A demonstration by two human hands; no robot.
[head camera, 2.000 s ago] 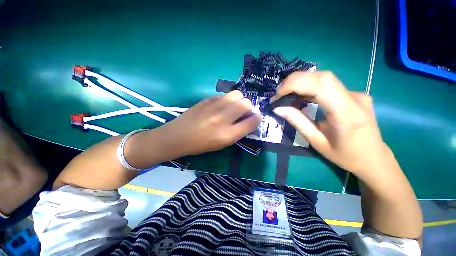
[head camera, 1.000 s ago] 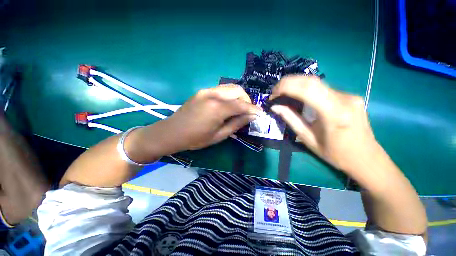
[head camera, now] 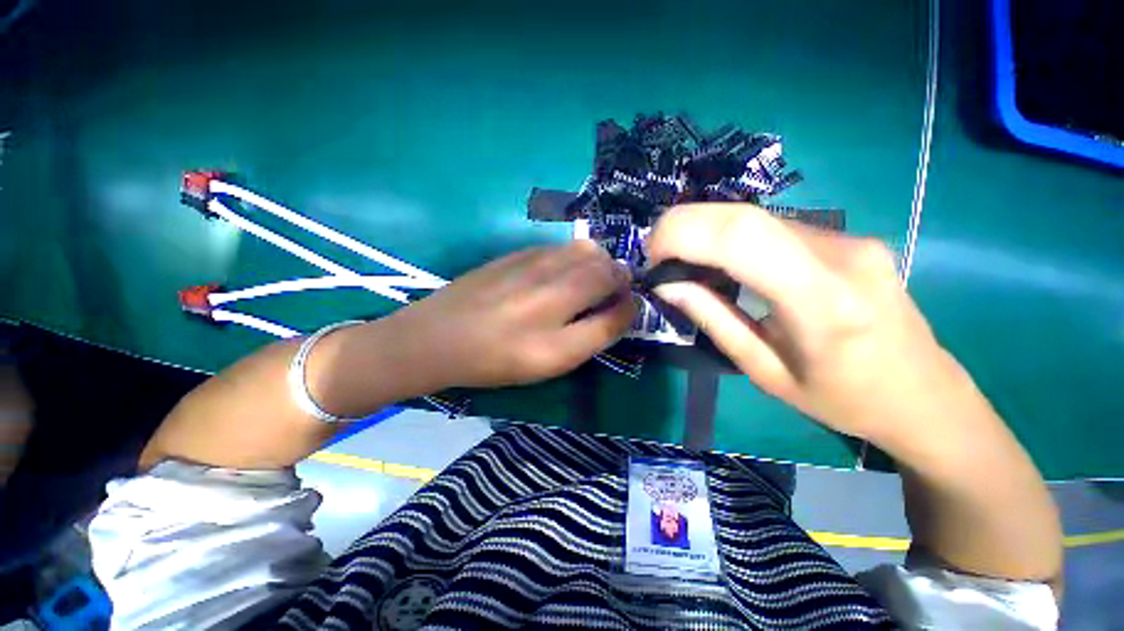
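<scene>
My left hand [head camera: 542, 308] pinches the thin end of a white cable [head camera: 321, 261] over the white sheet [head camera: 659, 323]; the wire tip is hidden by the fingers. My right hand [head camera: 801, 308] holds a small black connector housing [head camera: 678, 271] between thumb and fingers, close against the left fingertips. Two red-and-black plugs [head camera: 200, 187] lie to the left at the far ends of white cables that cross each other. A heap of loose black housings [head camera: 672, 160] lies just beyond the hands.
Black tape [head camera: 700, 407] runs from the sheet toward the green bench's near edge. A blue tray [head camera: 1013, 111] holding dark parts stands at the upper right. Dark thin wire ends [head camera: 620, 364] show below my left hand. A blurred part of another person is at the left edge.
My two hands' fingertips have come together, with the housing now against the left fingers. The other person's arm at the left has mostly moved out of view.
</scene>
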